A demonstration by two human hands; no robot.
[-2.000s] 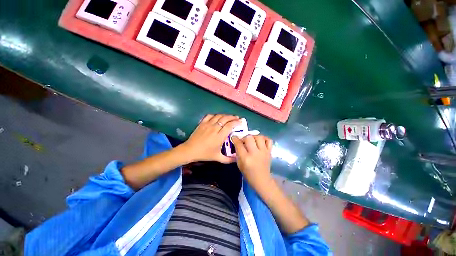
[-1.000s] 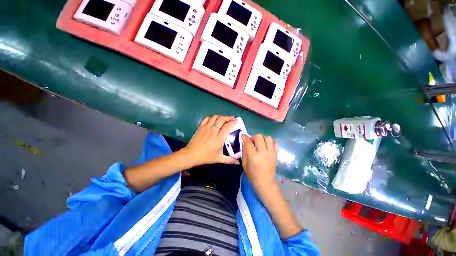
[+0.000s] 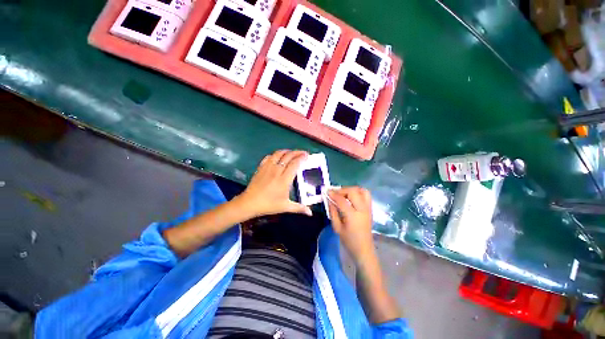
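Note:
A small white digital camera (image 3: 312,178) with a black screen faces up, held over the bench's front edge. My left hand (image 3: 275,185) grips it by its left side, thumb below and fingers above. My right hand (image 3: 349,206) is at its lower right corner, with fingertips pinching a thin white piece, likely a cleaning wipe (image 3: 327,198), against the camera's edge. A pink-red foam tray (image 3: 255,100) behind holds several similar white cameras in columns, screens up.
A white bottle with a red-marked label and metal top (image 3: 468,167) lies at the right. Beside it are a white stack of wipes (image 3: 470,218) and a crumpled clear film clump (image 3: 432,201). A red plastic stool (image 3: 511,297) stands on the floor, lower right.
The camera's screen is now more uncovered. My right hand has moved from over the screen to the lower right corner. My left hand's fingers have opened out somewhat around the camera.

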